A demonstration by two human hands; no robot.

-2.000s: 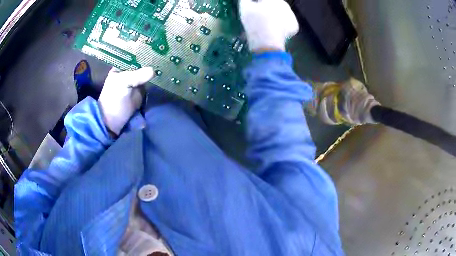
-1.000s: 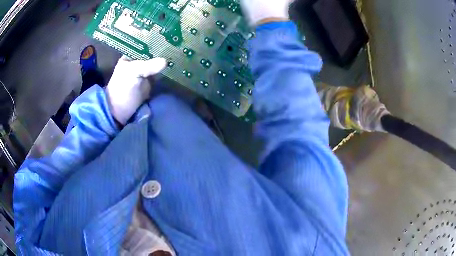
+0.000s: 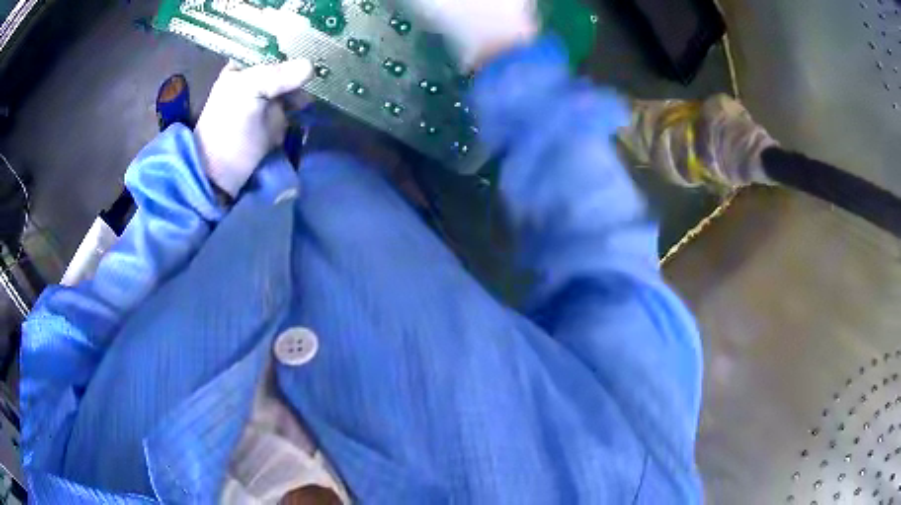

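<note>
A green printed circuit board [image 3: 385, 84] with silvery traces and dark-centred pads lies tilted at the top of the view, its upper part cut off by the frame edge. My left hand [image 3: 245, 118], in a white glove, grips the board's near left edge with the thumb on top. My right hand [image 3: 484, 25], in a white glove, is over the board's upper right part, blurred and cut off by the top edge. Whether it holds anything is hidden.
A hose with a tape-wrapped end [image 3: 701, 143] lies to the right of my right sleeve. A black flat block [image 3: 677, 35] is at the top right on the dark mat [image 3: 613, 84]. A grey, partly perforated metal surface [image 3: 790, 286] is at the right.
The board and my left hand sit higher in the view. My right hand has moved left over the board, uncovering its right end. The block and hose end also appear higher.
</note>
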